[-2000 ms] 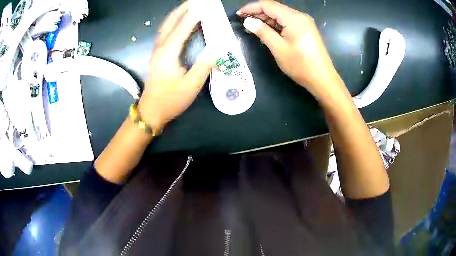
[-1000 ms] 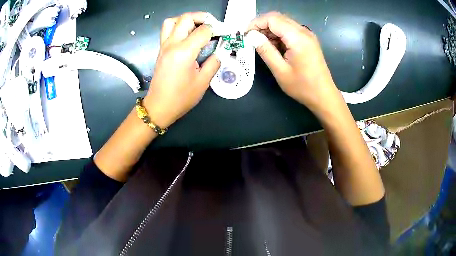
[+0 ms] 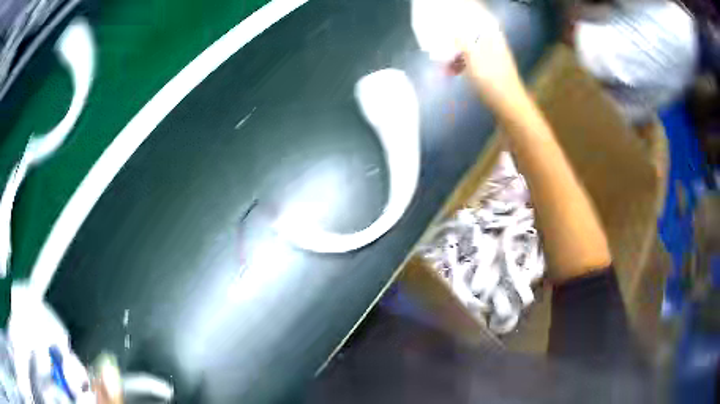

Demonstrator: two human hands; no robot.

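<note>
A thick white curved arm [image 3: 403,150] lies on the dark tabletop in the middle of the view, hook-shaped with its broad end up. My right hand [image 3: 474,47] is at the top right, beyond the arm's broad end and apart from it. The hand is blurred and overexposed, and white glare hides its fingers. Whether it holds anything cannot be told. My left hand is not in view.
A white-edged green conveyor [image 3: 126,47] with curved white pieces runs along the upper left. A blurred parts pile [image 3: 35,339] with blue strips is at the lower left. An open cardboard box [image 3: 608,150] of white parts and a white bundle [image 3: 635,47] are at right.
The view has swung right. My right hand has left the white shell and moved to the far right of the table. My left hand and that shell are out of view.
</note>
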